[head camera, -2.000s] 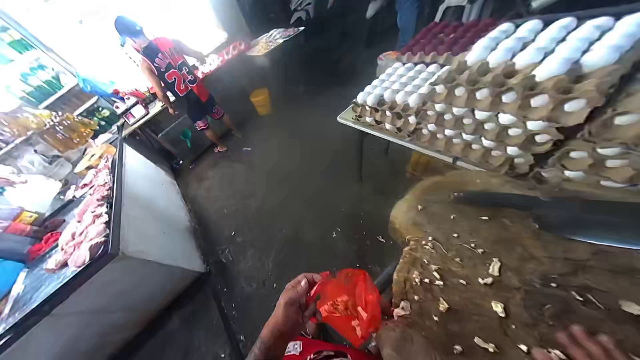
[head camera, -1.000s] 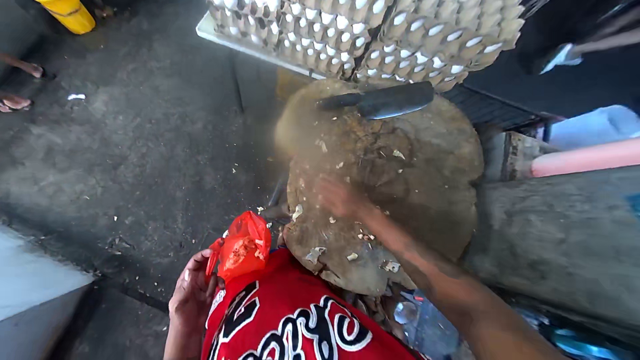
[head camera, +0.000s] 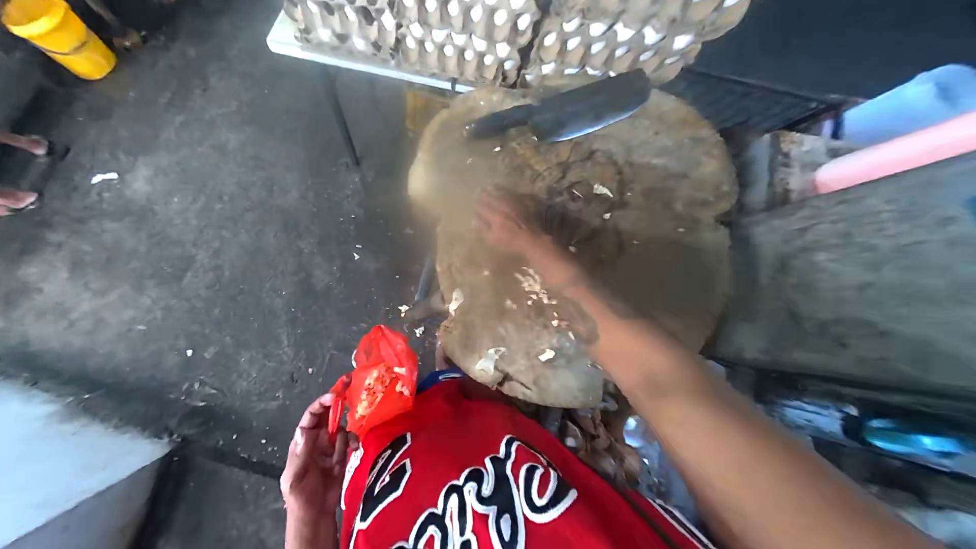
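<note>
My left hand (head camera: 316, 450) holds the edge of a red plastic bag (head camera: 381, 377) at the lower left, beside my red jersey. Small pale chopped pieces lie in the bag. Blurred by motion, my right hand (head camera: 511, 221) is over the left part of a round wooden chopping block (head camera: 671, 183), and it seems to hold nothing. Pale scraps (head camera: 534, 286) are scattered on the wood between my right hand and the block's near edge. A cleaver (head camera: 595, 107) lies flat at the far side of the block, its handle to the left.
Stacked egg trays (head camera: 465, 38) stand on a white table (head camera: 366, 67) beyond the block. To the right are a concrete ledge (head camera: 862, 267) and a pink roll or tube (head camera: 900, 152). A yellow bucket (head camera: 65, 42) and another person's feet (head camera: 19, 200) are at the far left.
The view has swung right and down. My right hand, at the block's near right edge two seconds ago, is now over its left part. The red bag stays in my left hand.
</note>
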